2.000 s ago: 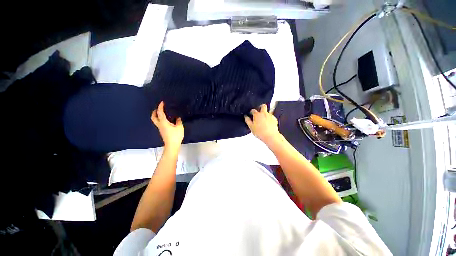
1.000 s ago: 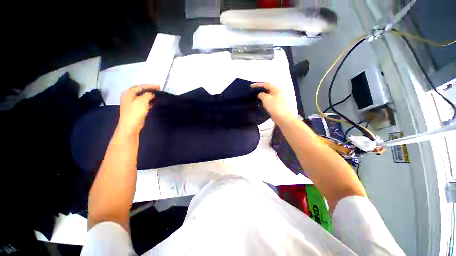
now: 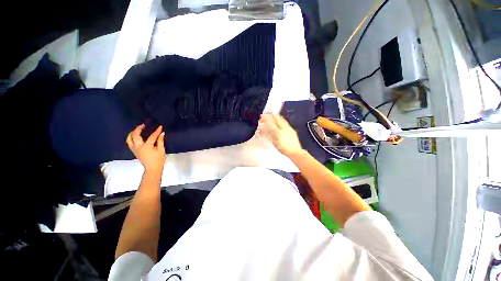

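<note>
A dark pinstriped garment piece (image 3: pixel 241 60) lies over the navy pressing board (image 3: pixel 82 126) and runs past its far edge onto the white table cover (image 3: pixel 220 164). Its stripes show at the far right part; the rest is bunched and dark. My left hand (image 3: pixel 147 146) is at the near left edge of the cloth, with thumb and fingers on it. My right hand (image 3: pixel 279 134) is at the right end of the board, by the cloth's near right corner. Its fingertips are blurred, so its hold cannot be told.
A steam iron (image 3: pixel 338 131) with an orange-yellow handle stands on a dark rest pad (image 3: pixel 299 112) at the right. A black cord and yellowish tube hang above it. A black garment pile (image 3: pixel 38 90) is at the left. A clear block (image 3: pixel 256 10) sits at the far edge.
The hands have come down from the board's far edge to its near edge. The cloth now spreads farther back on the right, with its stripes showing. The view has shifted.
</note>
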